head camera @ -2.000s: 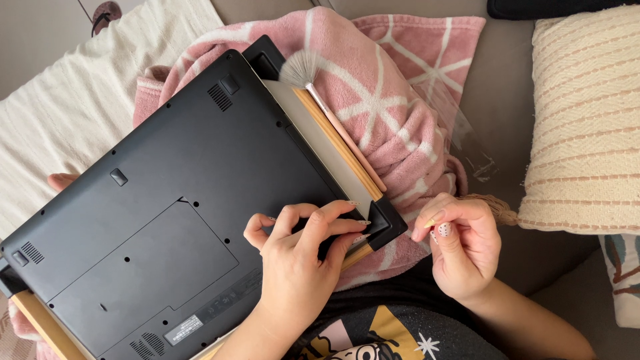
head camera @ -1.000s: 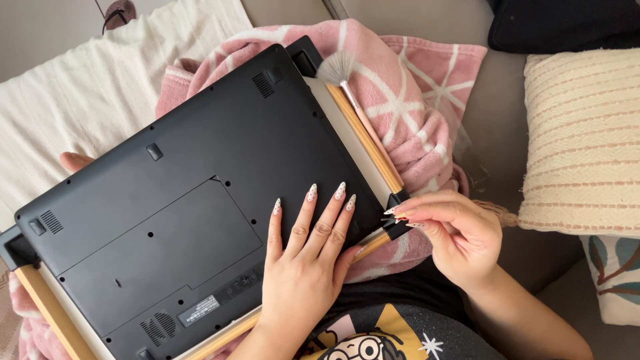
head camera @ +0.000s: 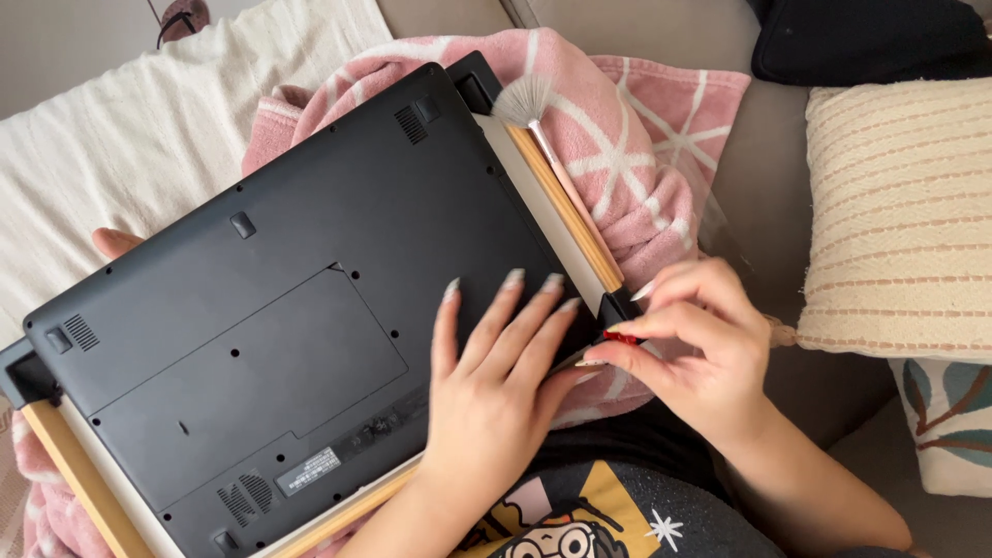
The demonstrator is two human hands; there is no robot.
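Note:
A black laptop [head camera: 310, 248] lies upside down, its bottom cover facing up, on a white tray with wooden edges [head camera: 566, 205] and black corners. My left hand [head camera: 496, 364] rests palm down on the laptop's near right part, fingers spread, the thumb over its edge. At the tray's right corner, my right hand [head camera: 690, 341] pinches a small red object [head camera: 620, 337] between thumb and fingers; what it is exactly cannot be told. A fan brush with a pink handle [head camera: 570, 186] lies along the tray's right wooden edge. Small dark screw holes dot the laptop's cover.
A pink and white blanket [head camera: 620, 163] is bunched under and beside the tray. Cream fabric [head camera: 155, 155] covers the seat at the left. A cream striped cushion [head camera: 899, 225], a leaf-patterned cushion [head camera: 949, 426] and a black item [head camera: 868, 39] lie at the right.
Two seconds ago my left fingers were bent at the laptop's right corner; now that hand lies spread on the cover. My right hand has come in to the tray's corner, and the red object shows in it.

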